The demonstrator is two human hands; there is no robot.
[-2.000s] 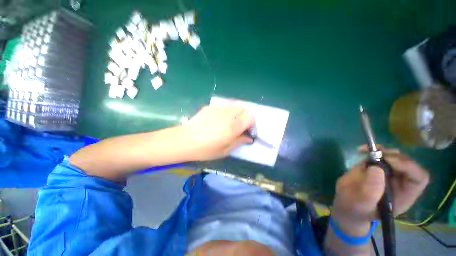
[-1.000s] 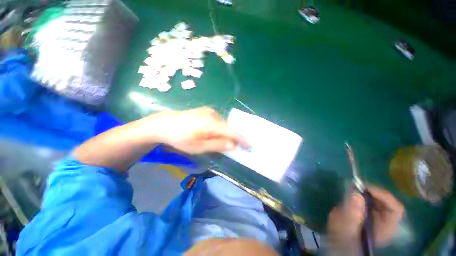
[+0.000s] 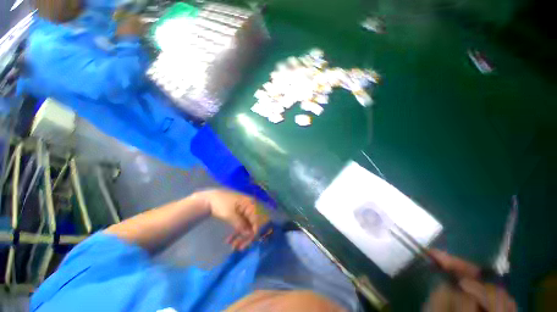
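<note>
The white foam pad lies on the green bench mat, with a grey round mark in its middle and no housing on it. My right hand, blurred at the lower right, holds the soldering iron; the iron's metal end points left over the pad. My left hand is off the pad, near the bench's front edge. Its fingers are loosely curled and somewhat apart, and I see nothing in them. A pile of small white battery cells lies beyond the pad.
Stacked silvery component trays stand at the upper left, beside a blue bin. A person in a blue smock is at the far left. Small blurred items lie at the back and back right. A blurred pale strip is at the right.
The view has swung left. My left hand has moved off the pad towards the bench edge. The iron has moved from the pad's right to over it.
</note>
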